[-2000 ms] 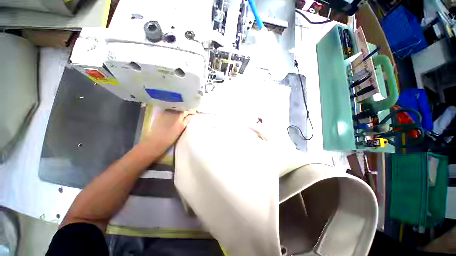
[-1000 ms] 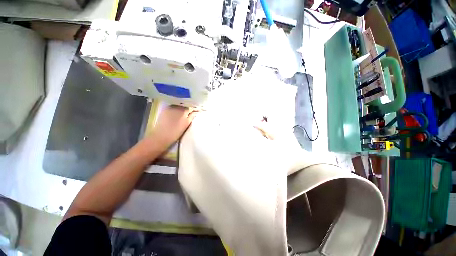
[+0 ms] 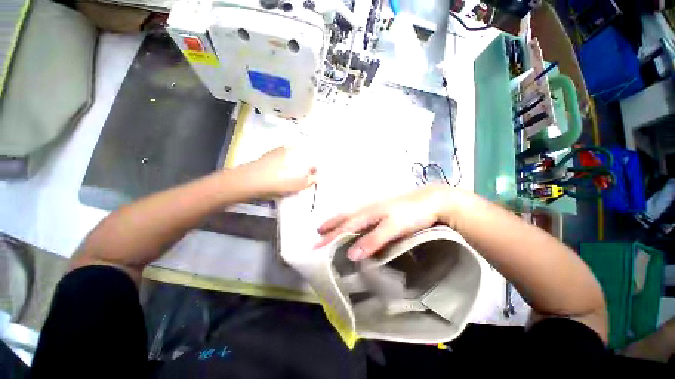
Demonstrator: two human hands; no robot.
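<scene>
The beige bag body lies in front of me at the table's front edge, its round opening facing me, with lining and pocket parts visible inside. My left hand holds its far left end, just in front of the sewing machine head. My right hand grips the rim of the opening from above, fingertips over the edge. A bright yellow strip shows along the bag's lower left edge. The bag is clear of the presser foot area, which is partly lost in glare.
A green tool tray with tools stands at the right. A dark grey plate lies at the left, with a beige piece beyond it. A thin cable lies near the tray. Blue and green crates stand far right.
The bag has moved left and toward me, out from the machine, and turned. My right hand has come into view on its rim. My left hand has moved slightly away from the machine head.
</scene>
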